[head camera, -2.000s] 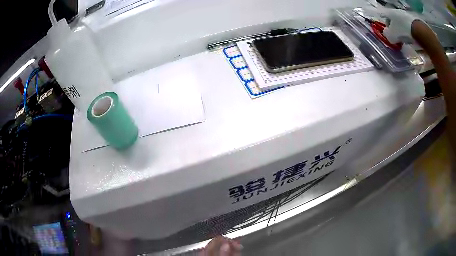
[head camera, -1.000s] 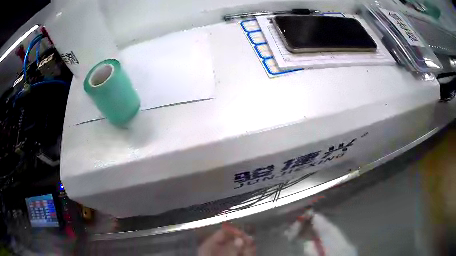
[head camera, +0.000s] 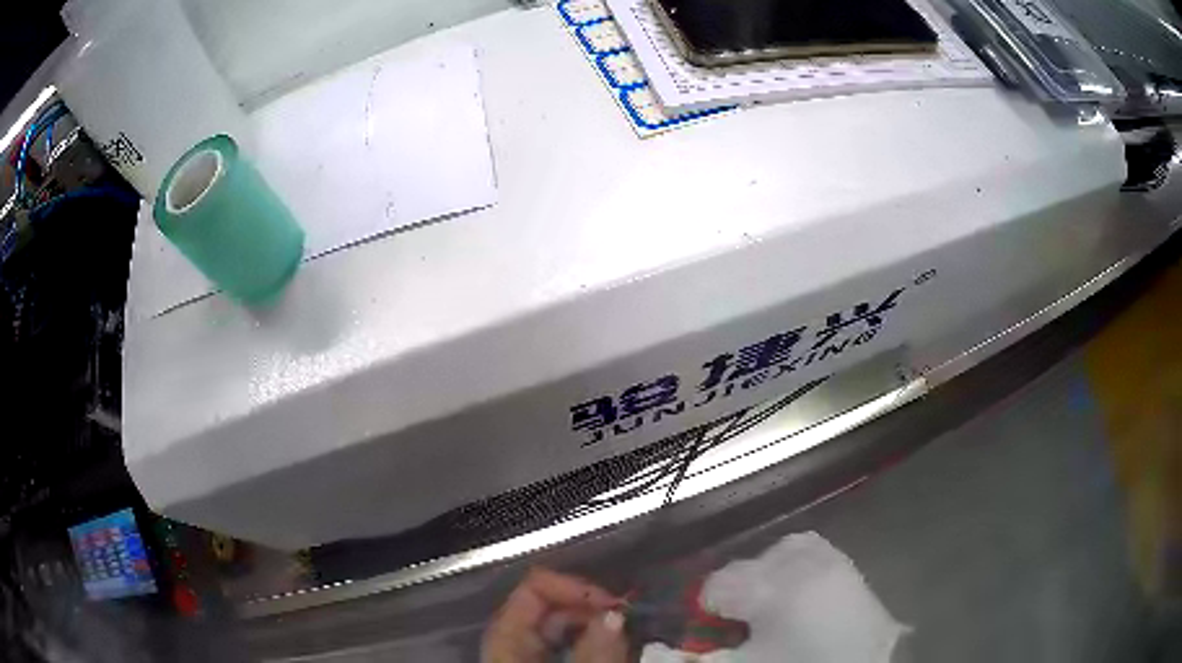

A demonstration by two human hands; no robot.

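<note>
My right hand (head camera: 797, 602), in a white glove, is low in the picture, right of centre. It is shut on red-handled scissors (head camera: 706, 619); the blades are blurred and point left. My bare left hand (head camera: 557, 619) is at the bottom edge, just left of the scissors, its fingertips pinched together. Whether a thin wire is between them is too blurred to tell. Cut black wires (head camera: 557, 499) lie in the long shiny metal tray (head camera: 758, 486) below the machine cover, some crossing over its edge.
The white machine cover (head camera: 519, 311) carries a teal roll (head camera: 233, 220), a white sheet (head camera: 415, 143), a phone (head camera: 804, 26) on a pad and a clear plastic box (head camera: 1056, 58). A lit touchscreen (head camera: 112, 557) is at lower left. Dark machine parts are at the left.
My right hand has come down from the clear box to beside my left hand, bringing the red-handled scissors that lay there. My left hand shows more fully. The view has tilted down.
</note>
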